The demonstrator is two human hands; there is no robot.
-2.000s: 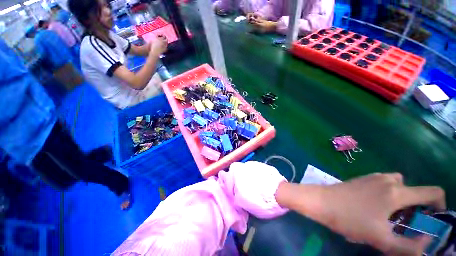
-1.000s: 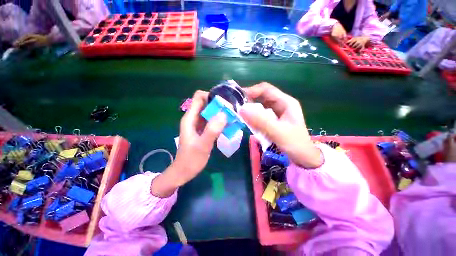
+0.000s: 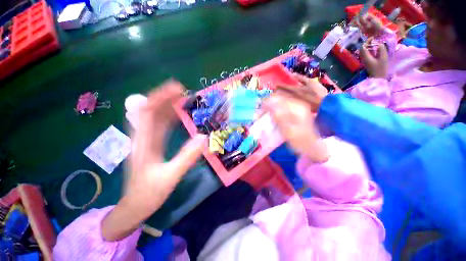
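Observation:
My left hand (image 3: 153,158) is blurred, raised over the bench left of the right clip tray (image 3: 227,176), with thumb and fingers apart and nothing in it. My right hand (image 3: 294,122) is over that tray, its fingertips at a blurred light blue binder clip (image 3: 242,106). A white cloth (image 3: 265,128) shows under the right fingers. Whether the round dark unit is still in the clip is too blurred to tell. Yellow, blue and black clips (image 3: 217,141) lie in the tray.
A person's blue sleeve (image 3: 373,130) reaches in from the right, its hand close to mine. A paper slip (image 3: 108,149), pale ring (image 3: 80,189), pink clip (image 3: 88,103) and partly hidden white object (image 3: 135,107) are on the left. Another clip tray (image 3: 37,216) is at lower left.
The view has swung right. My hands have parted: the left is now empty, and the right is over the right tray with the light blue clip. A blue-sleeved arm has come in.

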